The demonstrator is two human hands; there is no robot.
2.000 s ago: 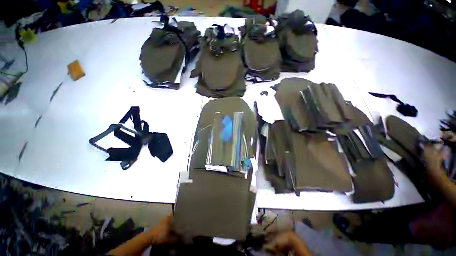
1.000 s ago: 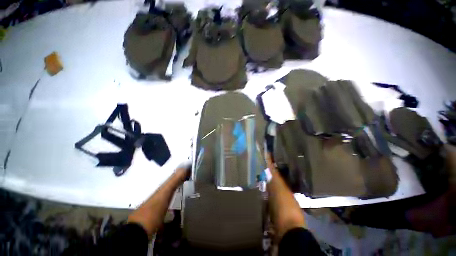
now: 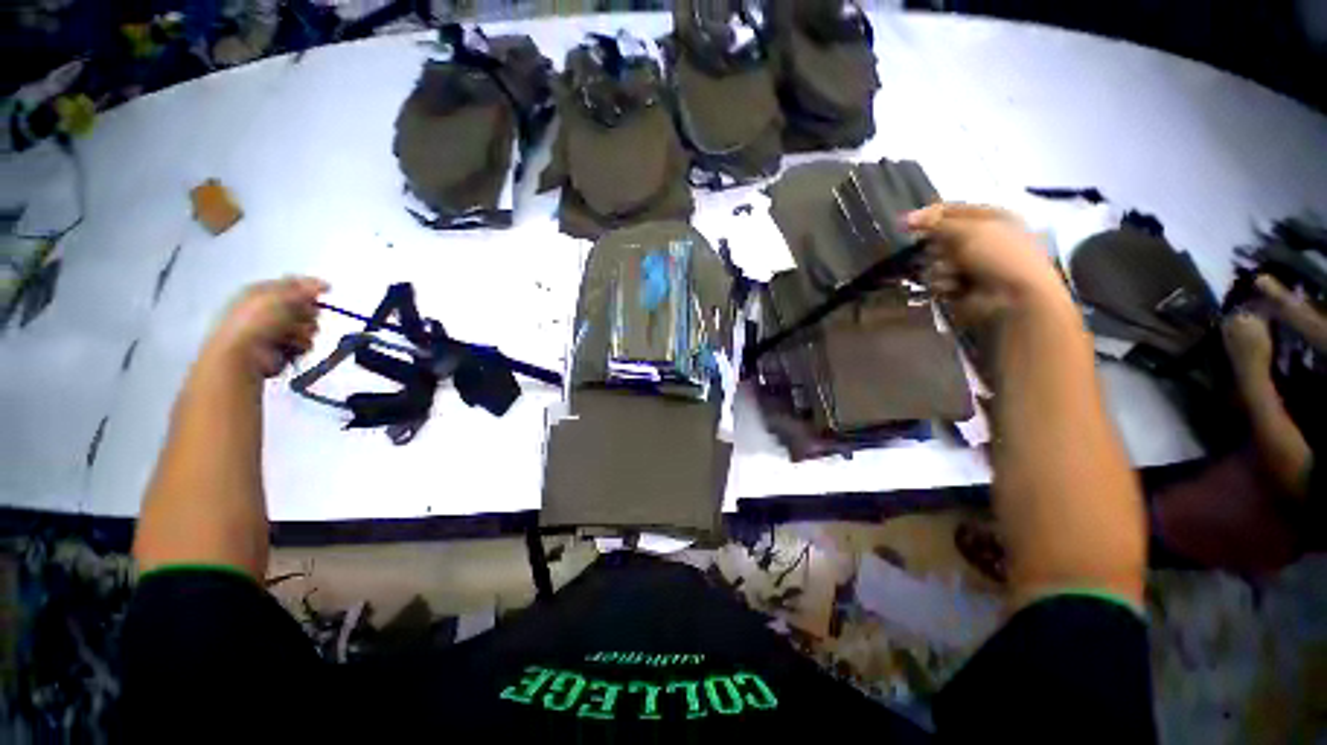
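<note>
A stack of olive cut panels lies in front of me at the table's near edge. Small cut parts with light and blue slips lie on top of it. My left hand grips one end of a dark tie strip at the stack's left. My right hand grips a dark end raised at the stack's right. The strip's middle is hidden by the stack. A tangle of tie strips lies under the left end.
Tied bundles stand in a row at the back. More panel stacks lie right of mine. An orange-brown block lies at the left. Another person's hands are at a panel piece on the far right. Scraps cover the floor.
Both my hands have left the stack's sides and moved up and outward, now holding the strip ends. The stack sits further onto the table.
</note>
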